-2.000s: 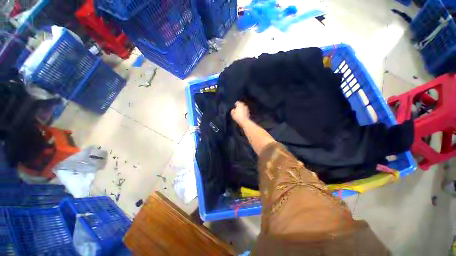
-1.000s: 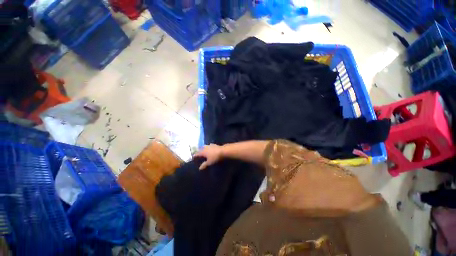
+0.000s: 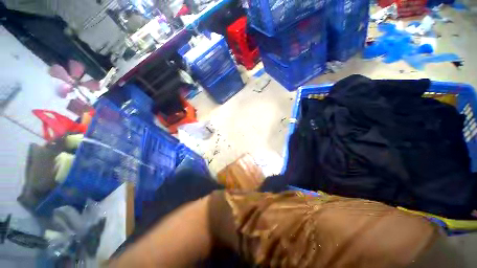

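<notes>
My right arm, in a brown patterned sleeve, crosses the bottom of the view towards the lower left. The bare forearm is blurred, and the hand is past the bottom edge. My left hand is not in view. A blurred black garment (image 3: 180,196) hangs just behind the forearm; what holds it is hidden. More black garments (image 3: 387,149) are heaped in a large blue plastic crate (image 3: 289,144) on the right, with yellow material along its edge.
A wooden stool (image 3: 241,172) stands between the crate and the blue crates (image 3: 112,138) on the left. A white, wood-edged bench (image 3: 116,220) is at lower left. Stacked blue crates (image 3: 295,57), a red stool (image 3: 243,44) and a pink-bladed fan (image 3: 74,78) stand farther back.
My right hand went from the crate to black cloth beside it, then down and left out of view. The black garment moved left with the arm. The view swung left.
</notes>
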